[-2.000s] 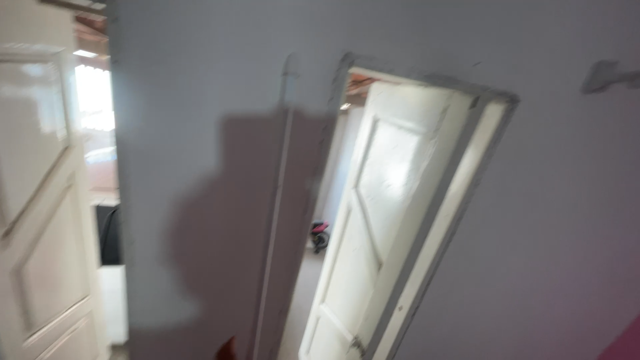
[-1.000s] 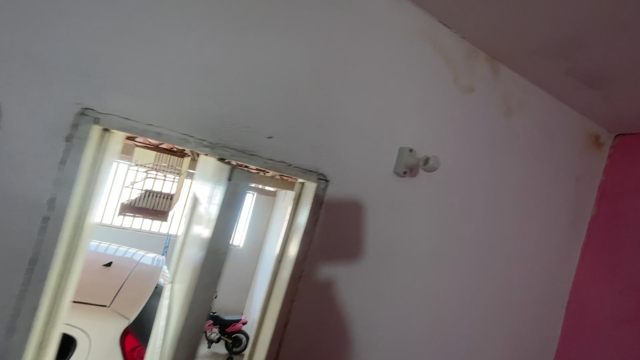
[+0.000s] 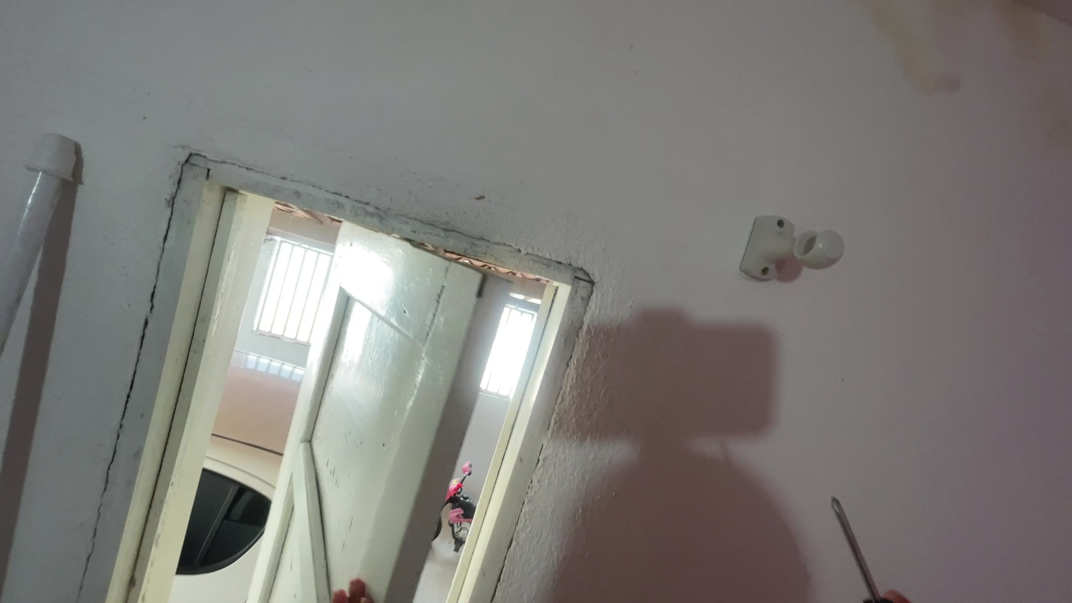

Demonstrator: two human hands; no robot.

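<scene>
At the bottom right edge, my right hand (image 3: 894, 596) shows only a little of its fingers, around the base of a screwdriver (image 3: 854, 544) whose metal shaft points up and slightly left. Its handle is out of view. The fingertips of my left hand (image 3: 352, 591) show at the bottom edge, against the cream wooden door (image 3: 381, 419); whether they press on it is not clear. High on the wall to the right is a white swivel mount (image 3: 769, 249) with a rounded, hollow end and visible screw holes.
A cracked door frame (image 3: 536, 435) surrounds the partly open door. Beyond it are a light-coloured car (image 3: 226, 578), barred windows (image 3: 293, 289) and a pink and black toy-like motorcycle (image 3: 459, 511). A white tube with an end cap (image 3: 52, 157) stands out at left.
My left fingertips and the screwdriver in my right hand have come into view at the bottom. The door panel shows again inside the frame. The view has shifted considerably.
</scene>
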